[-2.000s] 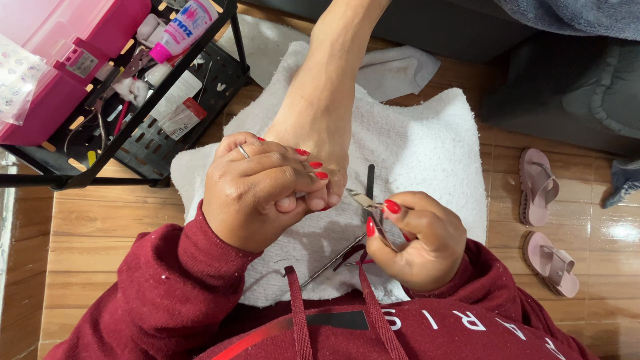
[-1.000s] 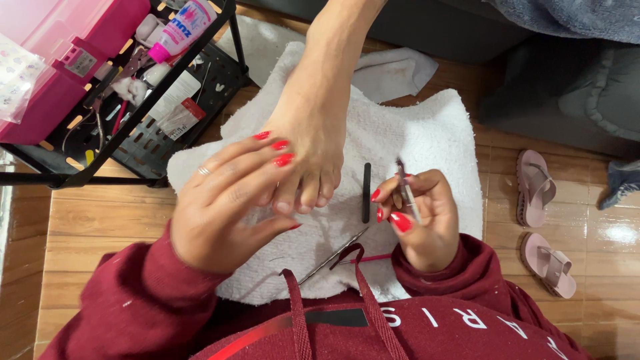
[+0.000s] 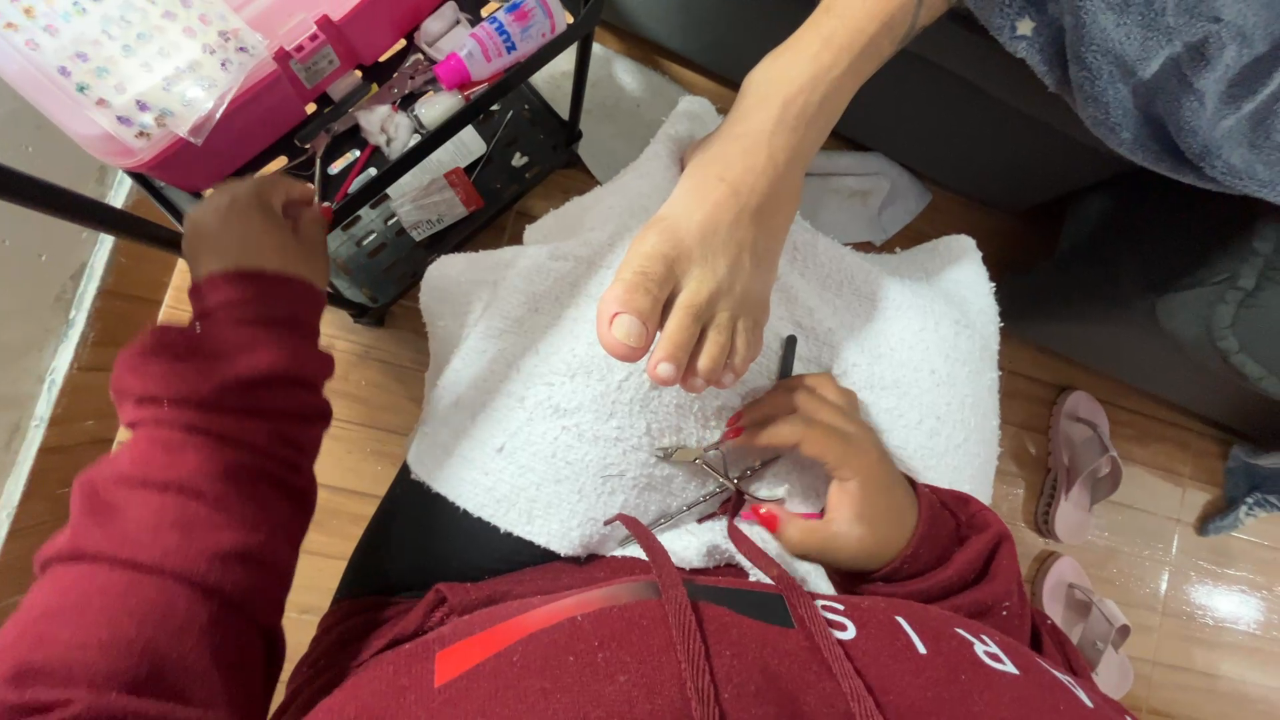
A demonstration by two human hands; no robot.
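My left hand (image 3: 258, 232) is at the near edge of the black cart (image 3: 372, 190), its fingertips beside a metal tool (image 3: 319, 170); whether they grip it is unclear. My right hand (image 3: 835, 470) is low over the white towel (image 3: 520, 400), thumb and fingers around the handles of metal cuticle nippers (image 3: 690, 456). Under the nippers lies a slim metal tool (image 3: 690, 508). A black nail file (image 3: 788, 357) sticks out above my right fingers. Another person's bare foot (image 3: 690, 280) rests on the towel, toes towards me, with neither hand touching it.
A pink case (image 3: 230, 120) with a sheet of nail stickers (image 3: 130, 60) stands on the cart, near a pink and white bottle (image 3: 500, 45) and cotton (image 3: 385, 130). Pink sandals (image 3: 1078, 465) are on the wood-look floor at right. Grey sofa fabric (image 3: 900, 100) is behind the foot.
My left hand has let go of the toes and moved left to the cart. My right hand has come down onto the towel with the nippers, away from the foot.
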